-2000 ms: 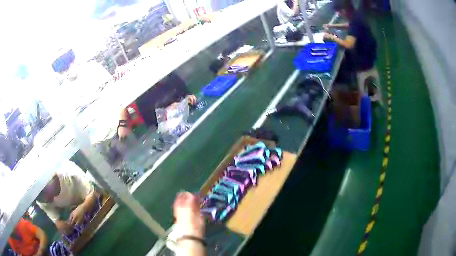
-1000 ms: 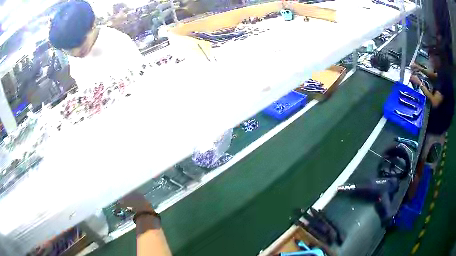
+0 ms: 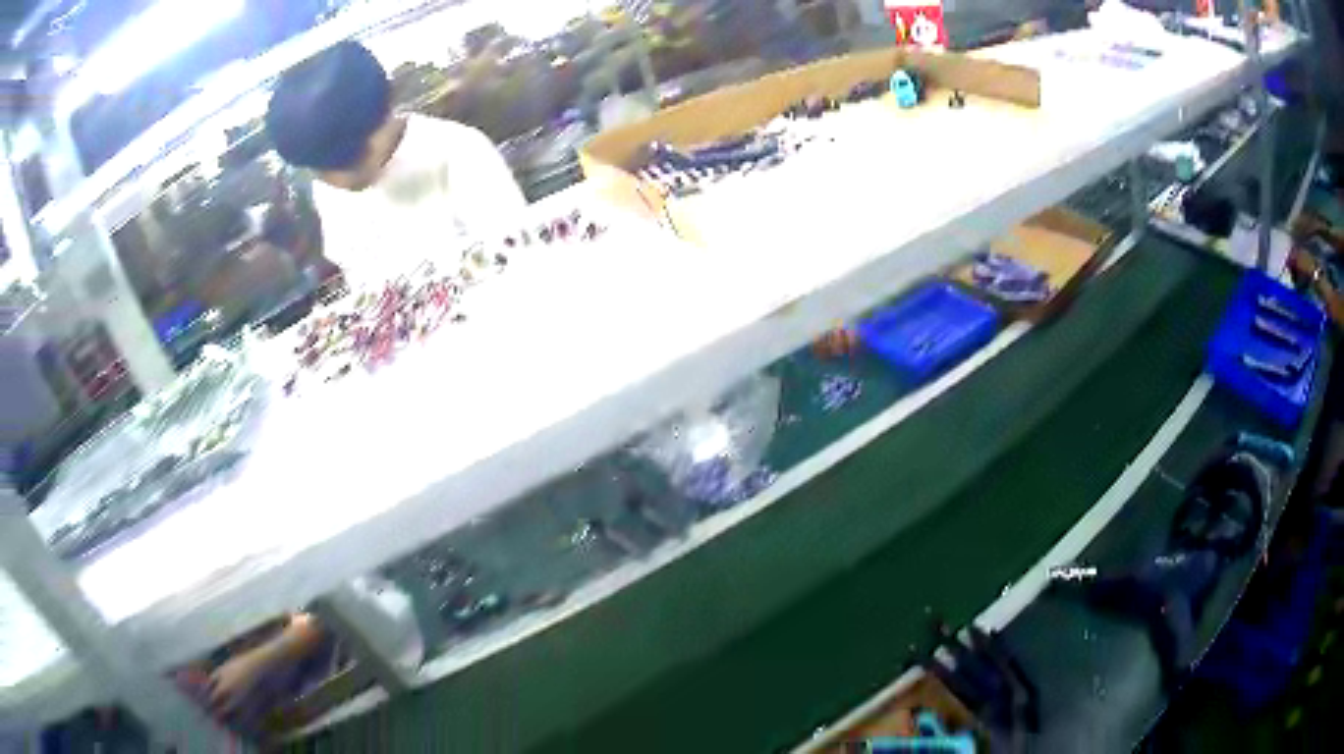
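Note:
Neither of my hands is in view. Nearest in front of me, a brown carton [image 3: 848, 723] with turquoise pieces [image 3: 926, 737] is cut off by the bottom edge. Black parts [image 3: 991, 681] lie beside it on the bench. A black pistol-shaped tool [image 3: 1157, 597], perhaps a heat gun, lies farther right with a black cord.
The green belt [image 3: 826, 567] curves past with white edge strips. A long white shelf [image 3: 590, 383] stands over the far bench, with red-specked parts and a carton. Blue bins [image 3: 929, 333] and a clear bag [image 3: 722, 442] are beyond. Another person's hand [image 3: 266, 663] is lower left.
My view has swung left and up towards the shelf. One of my hands, with a dark wristband, reached over the belt to small parts a second ago and has left the picture.

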